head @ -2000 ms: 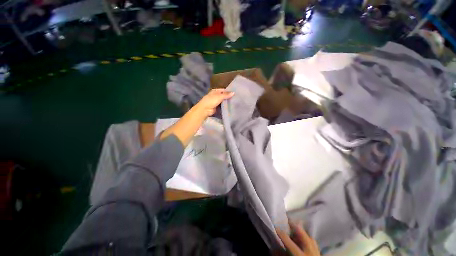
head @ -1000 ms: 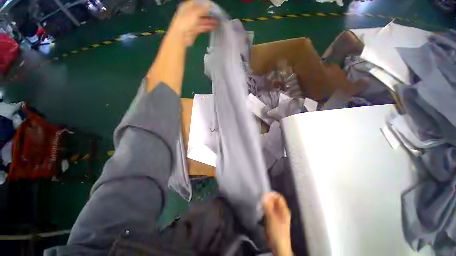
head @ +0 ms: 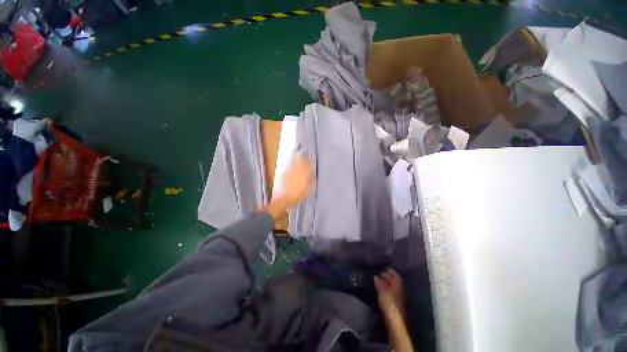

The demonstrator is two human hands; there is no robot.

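Note:
A light grey garment panel (head: 335, 175) lies flat, with a dark straight line down it, over the white paper sheet (head: 284, 155) and brown board left of the table. My left hand (head: 295, 184) is at the panel's left edge, blurred; whether it grips the cloth cannot be told. My right hand (head: 389, 285) is below the panel, near my lap, with its fingers curled and no cloth clearly in it. Another grey panel (head: 237, 172) hangs over the board's left side.
The white table (head: 509, 240) is at the right, with grey cloth (head: 605, 302) at its far edge. An open cardboard box (head: 430, 65) holds grey pieces. A grey bundle (head: 340, 62) stands beside it. A red basket (head: 65, 182) is on the green floor at the left.
The panel, earlier stretched between both hands, now lies flat on the board. My left hand has come down from the top. My right hand is apart from the panel. The view has shifted.

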